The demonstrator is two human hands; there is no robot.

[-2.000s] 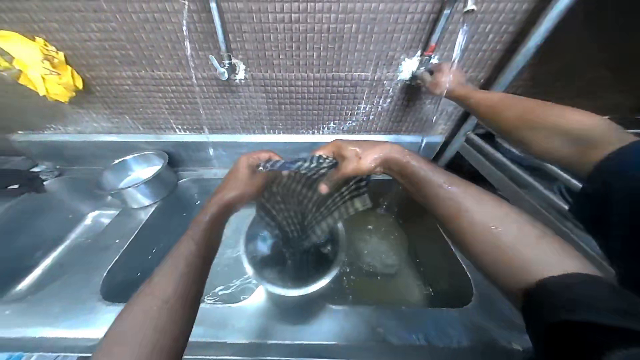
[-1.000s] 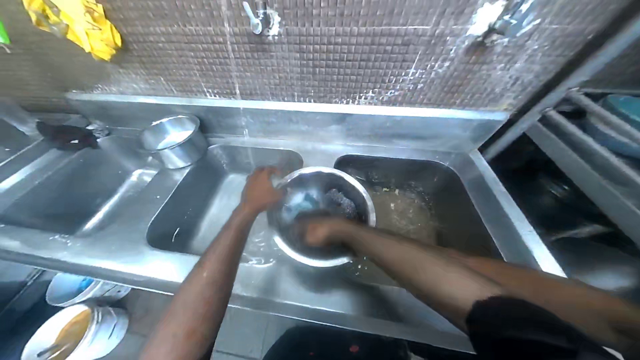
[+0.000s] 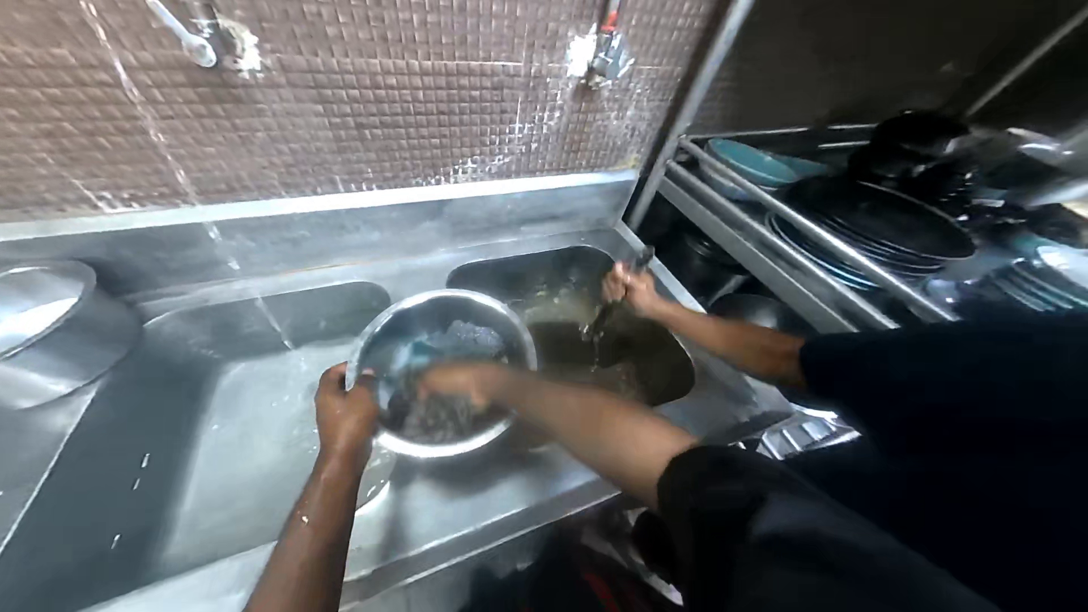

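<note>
A round stainless steel bowl (image 3: 508, 327) sits over the divider between two sink basins. My left hand (image 3: 346, 410) grips its left rim, thumb inside. Blurred by motion, my right hand (image 3: 463, 382) reaches down into the bowl and touches wet dark cloth (image 3: 438, 418); whether its fingers close on it is unclear. Pale bluish suds or cloth (image 3: 470, 337) lie beside it in the bowl. Water stands in the right basin (image 3: 646, 361) behind the bowl, and a thin stream falls into the left basin (image 3: 246, 425).
A co-worker's hand (image 3: 627, 287) holds a dark object over the right basin. A steel pot (image 3: 110, 340) stands at the far left. Two wall taps (image 3: 200, 49) are above. On the right, a metal rack (image 3: 765, 246) bears dark plates (image 3: 884, 221) and teal bowls (image 3: 752, 161).
Two seconds ago both my hands held the checked cloth above the bowl; now my right hand is inside it and my left is on its rim. The co-worker's hand has moved from the tap to the right basin.
</note>
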